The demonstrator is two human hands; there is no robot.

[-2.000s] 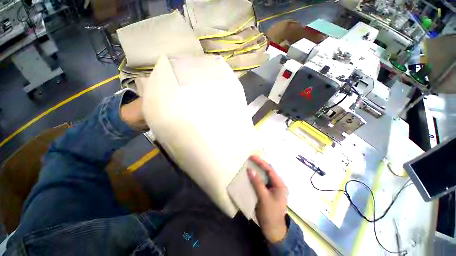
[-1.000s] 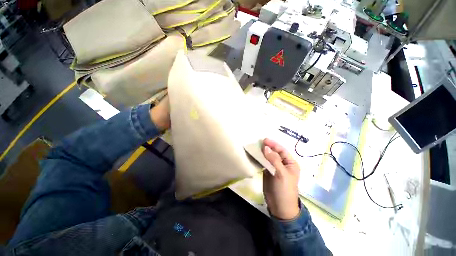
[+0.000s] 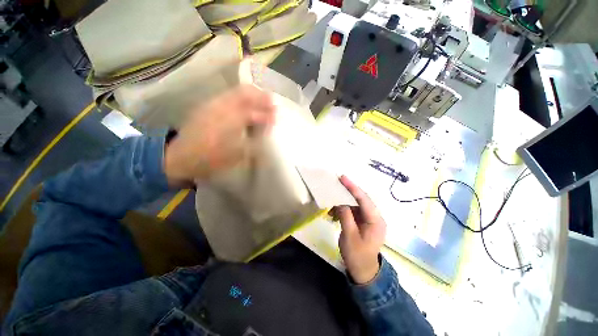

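Note:
A beige cover panel (image 3: 226,220) with a yellow-bound lower edge lies over my lap and the table's near edge. My right hand (image 3: 362,230) grips its right corner at a small beige flap, thumb and forefinger at the yellow edge. My left hand (image 3: 219,134) is blurred by motion, over the panel's upper left part; whether its fingers hold the cloth cannot be told. The panel's upper part is overexposed and partly hidden behind my left hand.
Stacked beige workpieces (image 3: 141,36) lie at the upper left. The sewing machine head (image 3: 377,65) stands beyond, with a yellow clamp frame (image 3: 387,129) beneath. A small dark tool (image 3: 389,170), looped cable (image 3: 480,230) and control screen (image 3: 567,149) are at right.
My left hand has come from behind the panel's left side to over it, moving up. The panel has sunk and folded lower. My right hand stays at the corner, slightly further left.

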